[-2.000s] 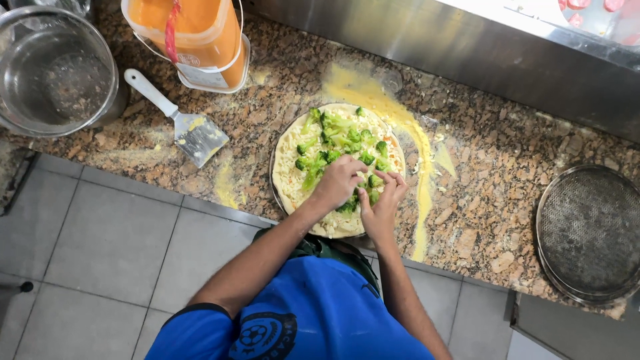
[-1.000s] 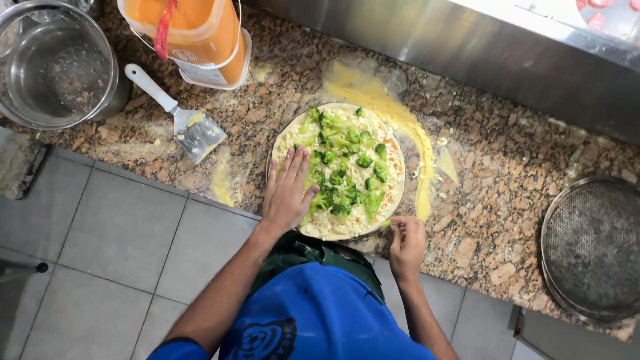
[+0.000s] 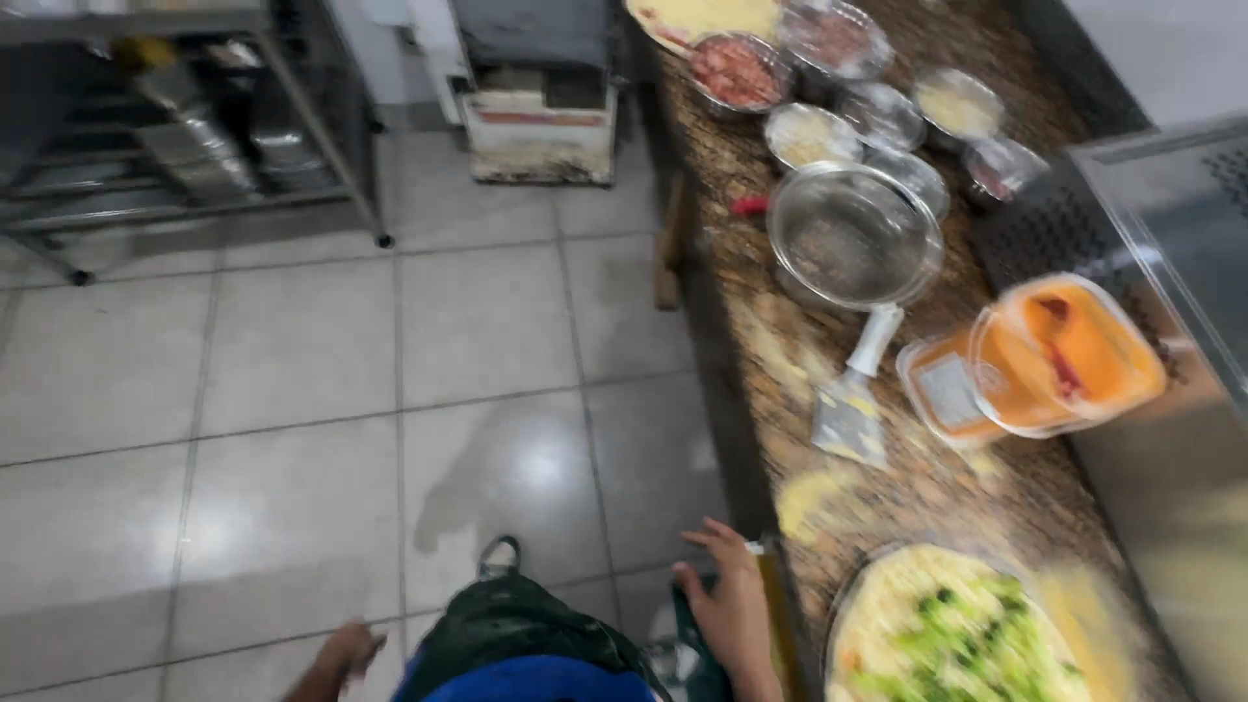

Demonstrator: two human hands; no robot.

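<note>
My right hand [image 3: 731, 604] is beside the counter's front edge, fingers apart and holding nothing, left of the pizza [image 3: 960, 634]. The pizza, topped with broccoli and pale shredded cheese, lies at the counter's lower end, partly cut off by the frame. My left hand [image 3: 348, 651] hangs low over the floor; it is blurred, and whether it holds something I cannot tell. Farther up the granite counter are a scraper [image 3: 858, 405] with a white handle, a clear tub of orange sauce [image 3: 1043, 366] and a large metal bowl [image 3: 856, 236].
Small metal bowls [image 3: 739, 73] of toppings stand at the counter's far end, near another pizza base [image 3: 707, 18]. A steel unit [image 3: 1170, 244] borders the counter on the right. A metal rack [image 3: 317, 122] and a white-and-grey appliance [image 3: 541, 127] stand across the tiled floor [image 3: 487, 322].
The view has swung left along the counter to the floor. Both my hands have come away from the pizza, which stays on the counter.
</note>
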